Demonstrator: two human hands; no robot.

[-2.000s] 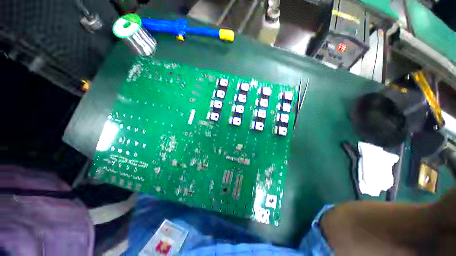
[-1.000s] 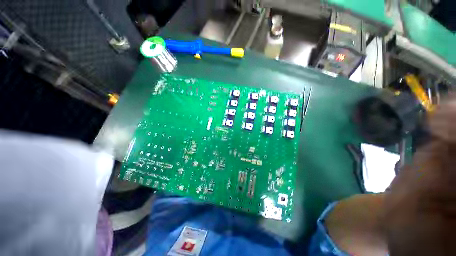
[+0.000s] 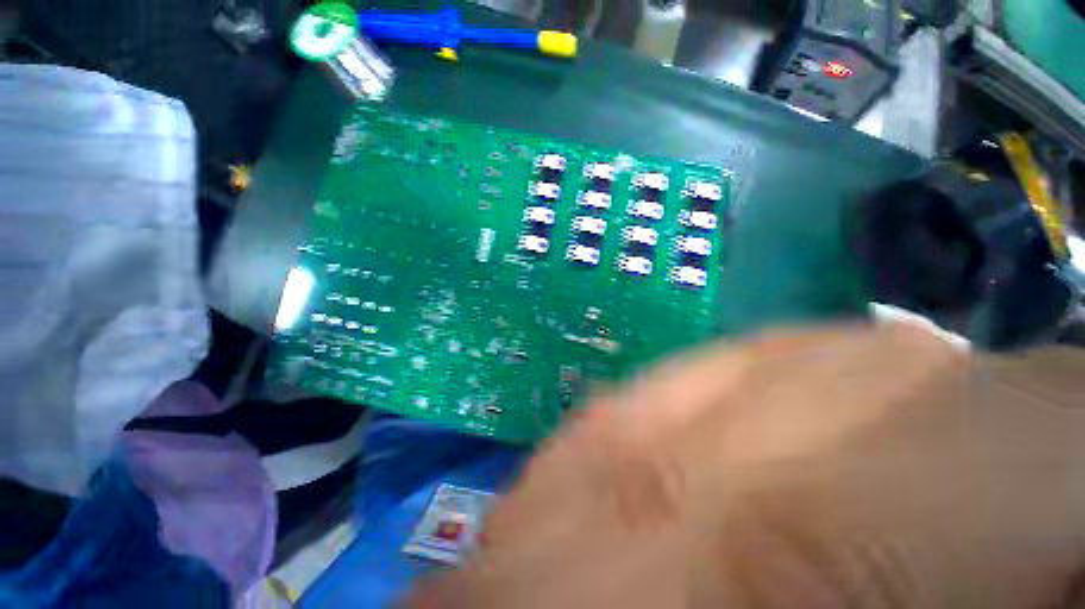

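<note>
A large green circuit board (image 3: 405, 268) lies flat on the dark green mat, with four columns of black parts with white faces at its upper right. My left hand (image 3: 95, 280), in a white glove, is large and close to the camera at the left edge, away from the board. Its fingers cannot be made out. My right hand (image 3: 761, 476), bare and blurred, is very close to the camera at the lower right. It hides the board's lower right part. Whether it holds anything cannot be told.
A solder spool (image 3: 345, 54) and a blue solder sucker (image 3: 464, 32) lie behind the board. A dark station (image 3: 833, 71) with red digits stands at the back right. A black cylinder (image 3: 922, 250) is at the right. A white wipe (image 3: 916, 321) shows partly. Pink cloth (image 3: 208, 494) is at lower left.
My right hand has come in from the right, over the lower right of the view. The white-gloved hand stands higher at the left. The view has shifted; the board lies in place.
</note>
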